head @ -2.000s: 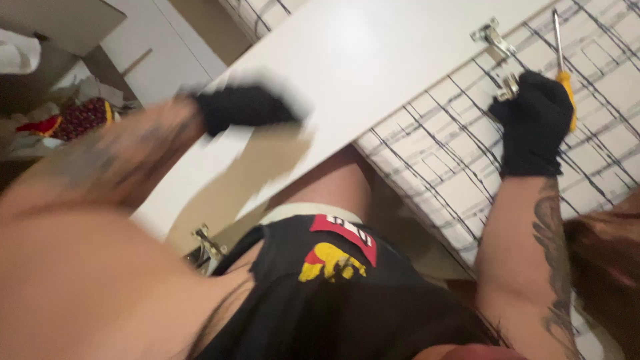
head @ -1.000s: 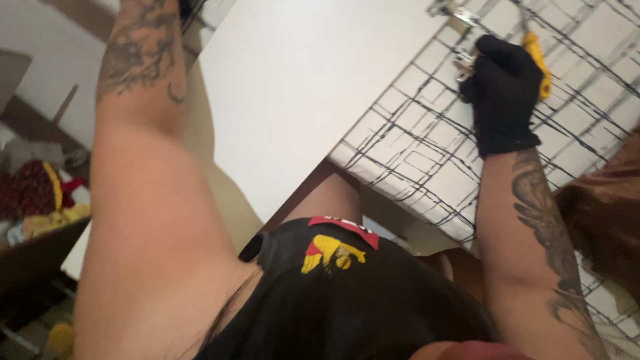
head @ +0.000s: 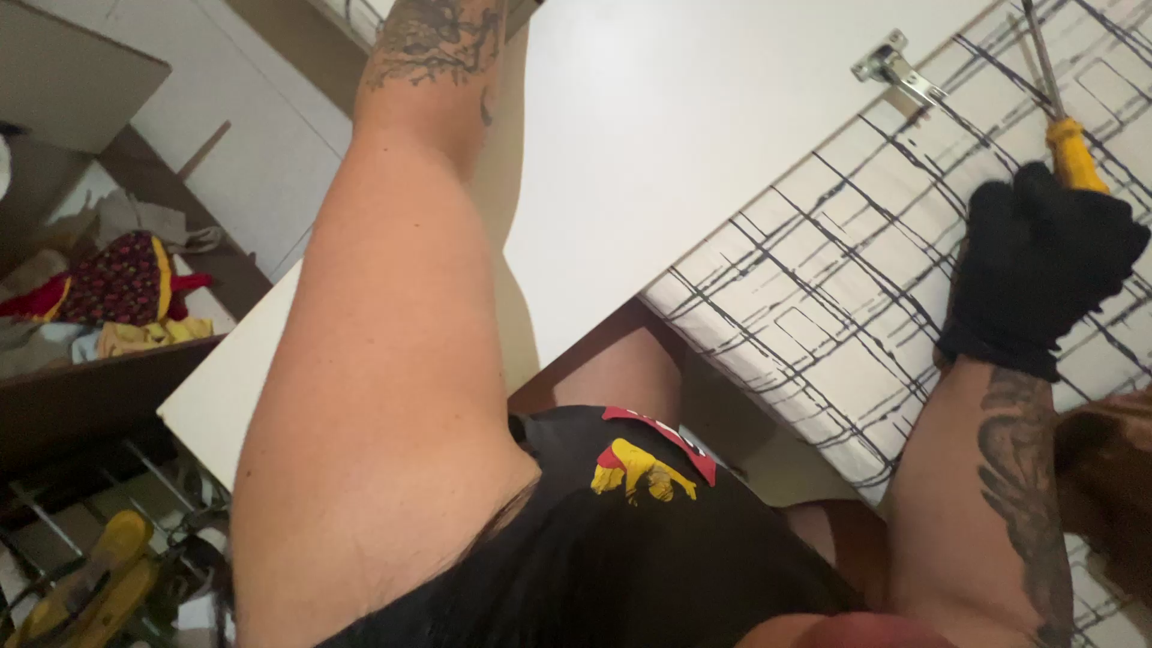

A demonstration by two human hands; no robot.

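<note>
My right hand (head: 1044, 261), in a black glove, rests with curled fingers on the grid-patterned cloth at the right. The yellow handle of a screwdriver (head: 1075, 157) meets its knuckles, with the shaft pointing up. Whether the fingers grip the handle or hold something beneath is hidden. Up and to the left of this hand, a metal cabinet hinge (head: 889, 63) sits at the edge of a white panel (head: 684, 135), its arm reaching over the cloth. My tattooed left arm stretches up across the left half, and its hand is beyond the top edge.
An open drawer or box (head: 108, 360) with clothes stands at the left. Below it are yellow-handled tools (head: 117, 558) among metal rods. A light panel corner (head: 207, 396) juts out beside my left arm. Brown fabric or hair (head: 1107, 468) lies at the right edge.
My left hand, over the white panel two seconds ago, has moved up out of view. My right hand has moved away from the hinge; the small metal piece seen at its fingers earlier no longer shows.
</note>
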